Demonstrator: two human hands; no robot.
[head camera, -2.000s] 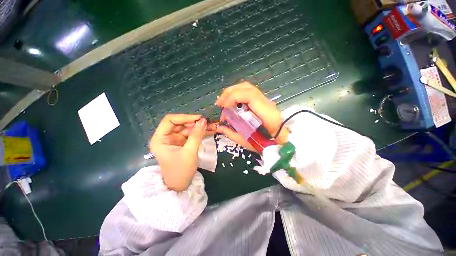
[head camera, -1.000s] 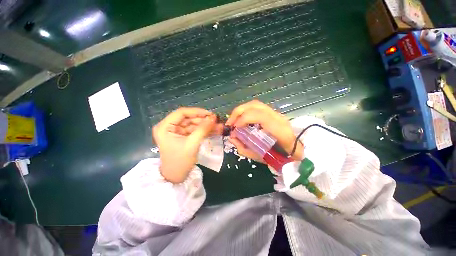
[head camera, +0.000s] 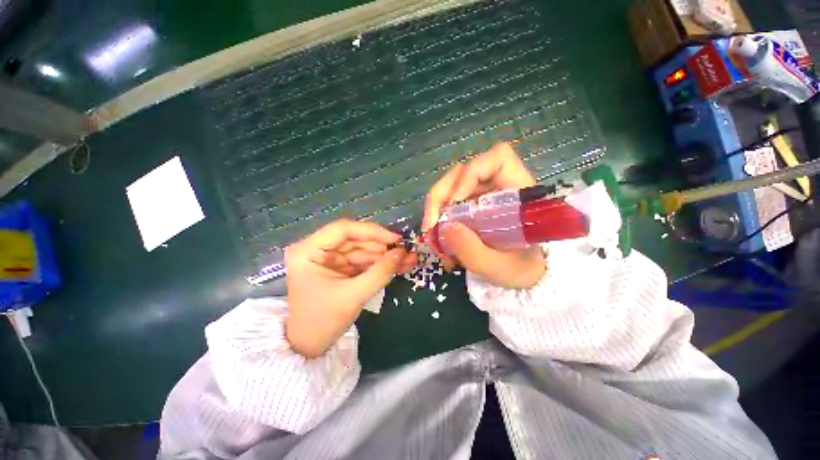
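Observation:
My right hand (head camera: 490, 216) grips a clear glue syringe (head camera: 530, 220) with red fluid, lying nearly level, its tip towards my left hand. A green cap (head camera: 620, 211) with a pale hose closes its far end, and white tissue is around that end. My left hand (head camera: 346, 274) pinches a tiny dark component (head camera: 409, 243) at its fingertips, close to the syringe tip. Whether they touch is too small to tell. Small white chips (head camera: 423, 274) lie loose below the fingertips. A piece of wiping paper (head camera: 375, 302) shows partly behind my left hand.
A ribbed transparent tray (head camera: 405, 117) lies beyond my hands. A white paper sheet (head camera: 165, 203) is at left, a blue holder with yellow label (head camera: 25, 256) at far left. A blue dispenser (head camera: 719, 153) with an adhesive tube (head camera: 775, 68) and a carton box (head camera: 661, 31) stand at right.
The syringe has swung from slanting towards my body to nearly level, its green cap now out to the right with the hose visible. My left hand still pinches at its fingertips.

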